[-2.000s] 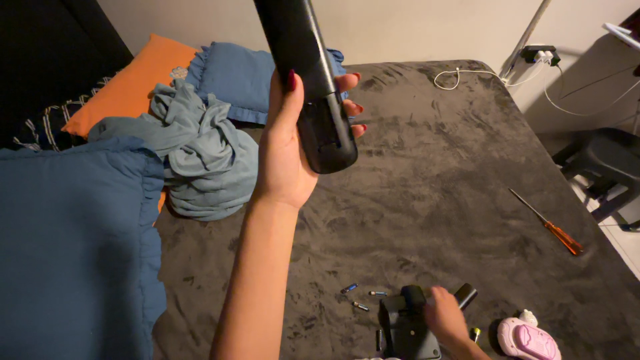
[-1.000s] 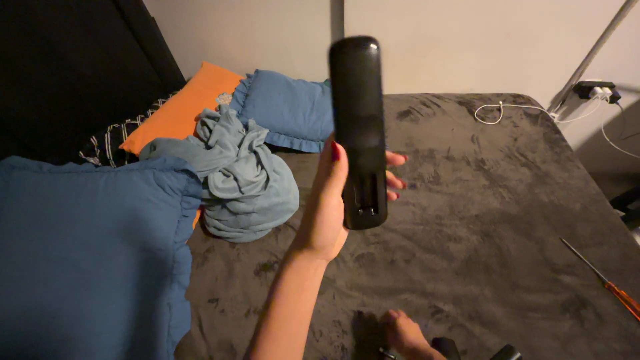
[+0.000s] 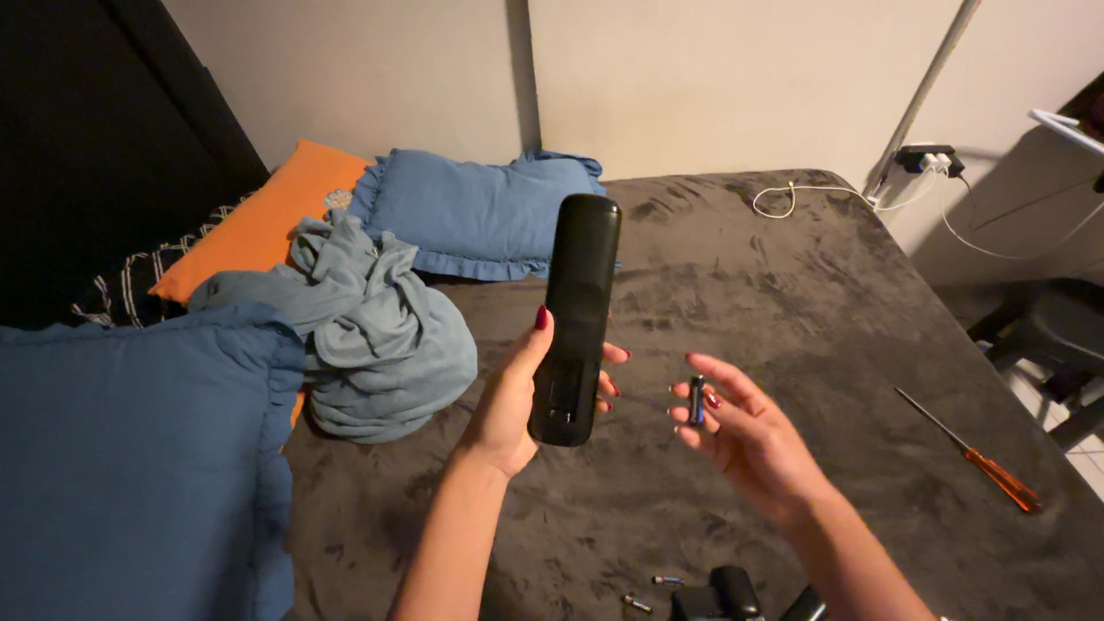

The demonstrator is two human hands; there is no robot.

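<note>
A black remote control (image 3: 580,293) is held upright in my left hand (image 3: 509,405), its back towards me and the battery compartment (image 3: 565,392) uncovered at the lower end. Beside it on the right, my right hand (image 3: 750,431) pinches a small dark blue battery (image 3: 696,400) between thumb and fingers, apart from the remote. Two more small batteries, one (image 3: 668,580) above the other (image 3: 637,603), lie on the dark bed cover near the bottom edge, next to a black device (image 3: 720,597) that is partly cut off.
A screwdriver with an orange handle (image 3: 1000,479) lies on the right of the bed cover (image 3: 828,345). Blue pillows (image 3: 483,207), an orange pillow (image 3: 267,224) and a crumpled grey-blue cloth (image 3: 379,336) are at left. A white cable (image 3: 819,188) runs to a power strip (image 3: 927,161).
My right hand has risen from the lower part of the bed and now shows a battery in its fingers. My left hand still holds the remote, now lower in view.
</note>
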